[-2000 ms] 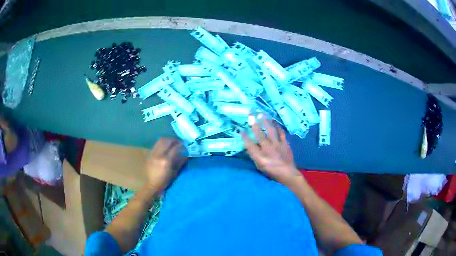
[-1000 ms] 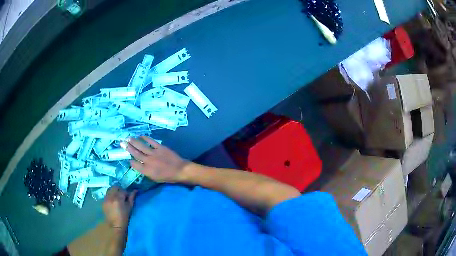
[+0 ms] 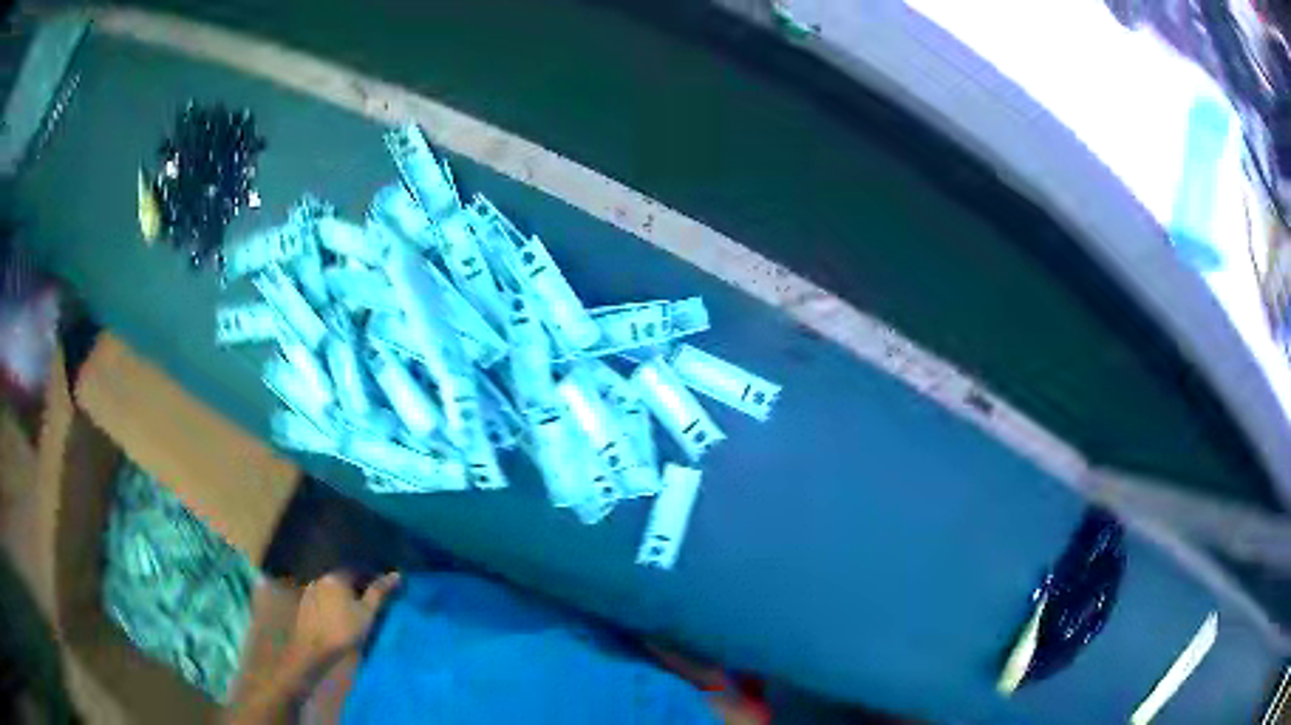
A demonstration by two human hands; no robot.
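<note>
A loose heap of light-blue plastic housings [image 3: 425,340] lies on the green bench in the middle of the view. Several housings lie at its right side, one apart from the rest [image 3: 670,517]. My left hand [image 3: 336,612] is low in the picture, off the bench beside my blue shirt and near the open carton. It is blurred, and I cannot tell whether it holds anything. My right hand cannot be made out in the picture. No hand touches the heap.
A dark pile of inserts [image 3: 208,177] with a cream-handled tool [image 3: 149,206] lies left; another pile [image 3: 1079,602] with a tool [image 3: 1019,652] lies right, near a white strip [image 3: 1178,669]. A carton [image 3: 184,439] holds housings. A pale rail [image 3: 623,213] edges the bench.
The view has swung back left and tilted. Both hands have left the heap; my left hand is now lower, by the carton, and my right hand has gone from sight.
</note>
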